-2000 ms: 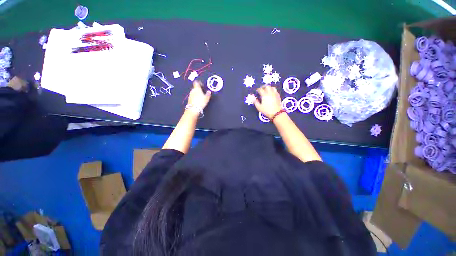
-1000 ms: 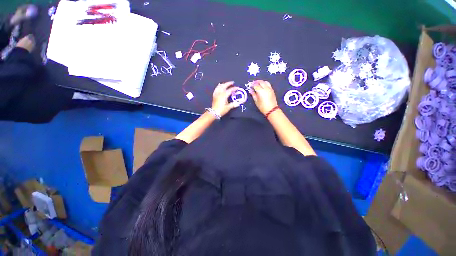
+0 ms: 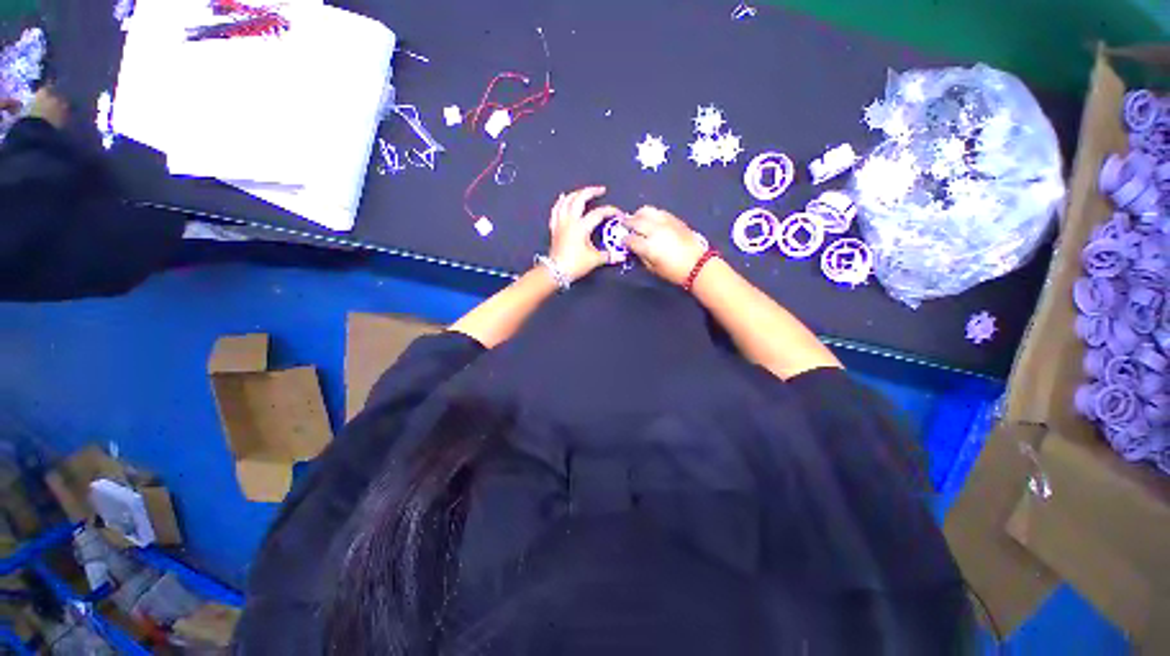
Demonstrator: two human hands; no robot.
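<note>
My left hand (image 3: 576, 236) holds a small round lilac housing (image 3: 613, 236) at the front edge of the black mat. My right hand (image 3: 662, 244) is on the housing from the right, its fingertips over the ring's face. Whether the right fingers hold a star-shaped insert is hidden. Several white star-shaped inserts (image 3: 652, 153) and lilac housings (image 3: 769, 174) lie on the mat to the right. Red wire leads (image 3: 488, 180) with white connector plugs (image 3: 484, 226) lie to the left.
White foam sheets (image 3: 257, 115) with dark red wires lie at left. A clear bag of star inserts (image 3: 956, 180) is at right, beside a cardboard box of lilac housings (image 3: 1046, 346). Another person's hand and dark sleeve (image 3: 77, 218) are at far left. Open cartons (image 3: 272, 417) stand below the mat.
My left hand has left the wire leads and taken the housing near the mat edge. My right hand has moved left from the star inserts onto the housing. The view has shifted.
</note>
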